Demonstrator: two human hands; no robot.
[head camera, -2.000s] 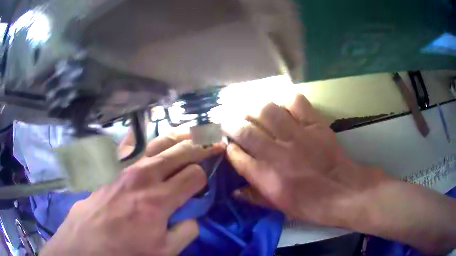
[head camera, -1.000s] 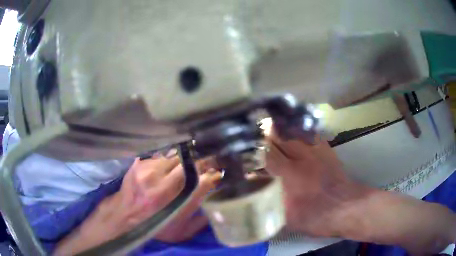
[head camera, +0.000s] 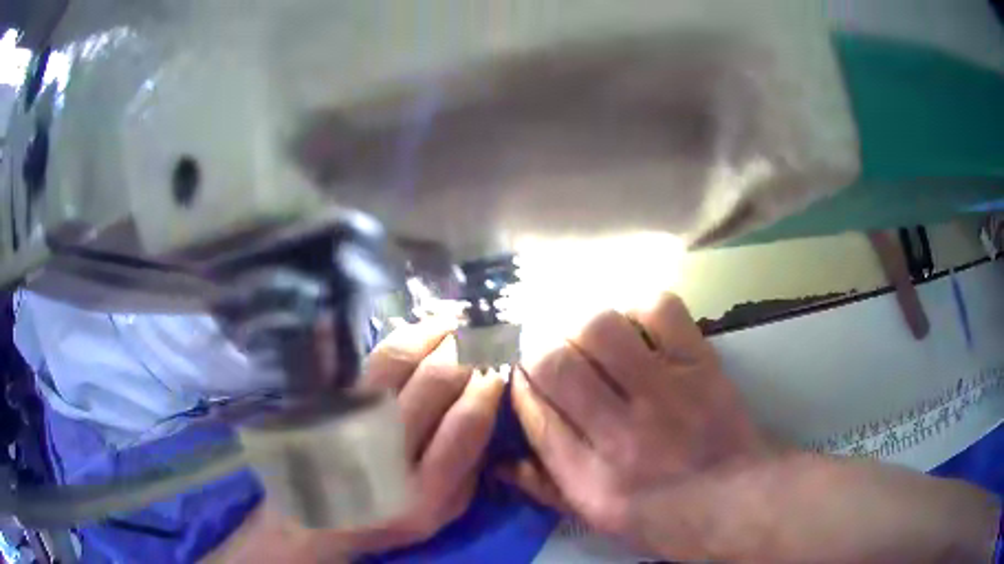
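Blue fabric (head camera: 501, 518) lies under and in front of both hands, with pale fabric (head camera: 121, 364) at the left. My left hand (head camera: 435, 441) is partly hidden by the cream cup-shaped knob (head camera: 330, 463); its fingertips are at the fabric just in front of the presser foot area (head camera: 488, 344). My right hand (head camera: 633, 419) lies on the right of the foot, fingers bent, fingertips close to the left ones on the fabric. Whether the fingers pinch or only press the cloth is hard to tell.
The cream sewing machine head (head camera: 528, 121) fills the top, with a green box (head camera: 925, 121) at right. A bright lamp glares behind the hands. A brown-handled tool (head camera: 901, 286), a black tool (head camera: 916, 251) and a blue stick (head camera: 961, 308) lie right, above a measuring tape (head camera: 914, 424).
The view has shifted, so the machine head and knob stand further left than a second ago and both hands show more clearly. Both hands remain at the presser foot.
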